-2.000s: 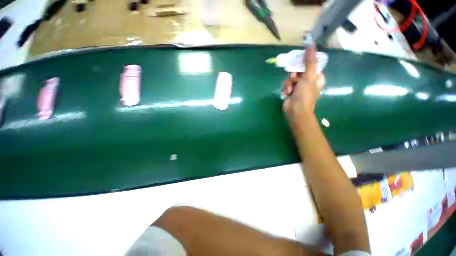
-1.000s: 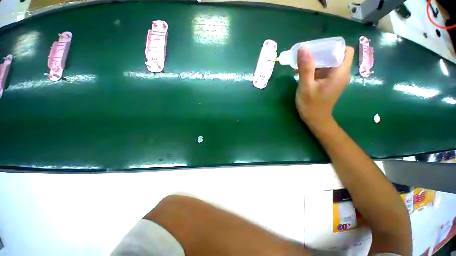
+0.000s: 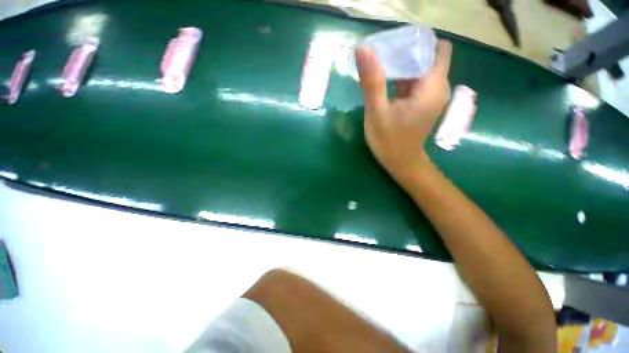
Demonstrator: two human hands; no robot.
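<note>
My right hand (image 3: pixel 407 117) reaches over the green belt and holds a translucent white squeeze bottle (image 3: pixel 401 52) between thumb and fingers. The bottle lies sideways with its nozzle end to the left, beside a pink plastic part (image 3: pixel 316 74). The nozzle tip is lost in blur and glare, so I cannot tell if it touches the part. Another pink part (image 3: pixel 456 118) lies just right of my hand, and one more (image 3: pixel 579 132) lies farther right. My left forearm crosses the bottom; my left hand is out of the picture.
More pink parts (image 3: pixel 181 61) are spaced along the green belt (image 3: pixel 227 152) to the left. Small white scraps (image 3: pixel 352 205) lie on it. A white bench (image 3: pixel 138 269) runs along the near side, with a teal-edged block (image 3: pixel 7 272) at far left. A grey metal arm (image 3: pixel 596 47) stands at upper right.
The pink parts and scraps have shifted right in view. My right hand and bottle have moved from the part now right of my hand to the one left of it. The view has tilted.
</note>
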